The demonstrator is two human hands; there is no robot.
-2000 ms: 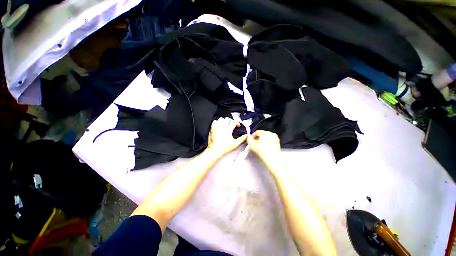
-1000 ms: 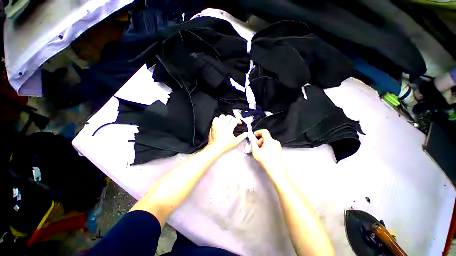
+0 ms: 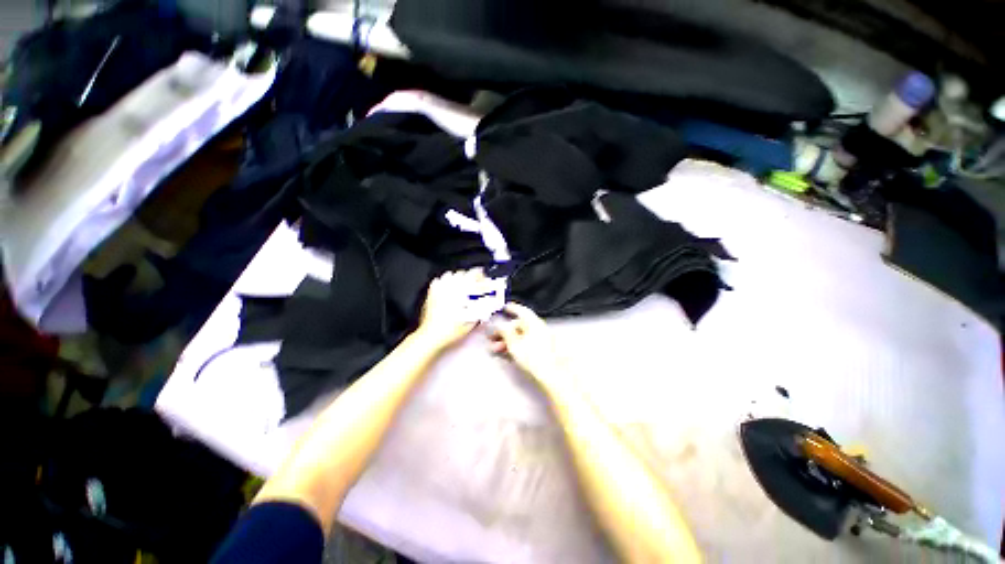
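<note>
A heap of layered black fabric pieces [image 3: 419, 220] lies on the pale pressing table [image 3: 838, 320]. A white strip [image 3: 486, 209] runs down its middle to the front edge of the heap. My left hand [image 3: 454, 306] is at the strip's near end, its fingers closed on the white material. My right hand [image 3: 520, 334] is just right of it at the same end, fingers bent. Whether the right fingers pinch the strip is blurred and cannot be told.
A steam iron [image 3: 843, 474] with an orange-brown handle rests at the front right, its white-wrapped hose trailing right. A long dark padded form [image 3: 617, 55] lies behind. Small clutter with a green item [image 3: 789, 181] is at back right. White cloth [image 3: 121, 182] hangs at left.
The camera view has turned, so the heap appears further left and the iron shows more fully. My hands remain at the near end of the white strip.
</note>
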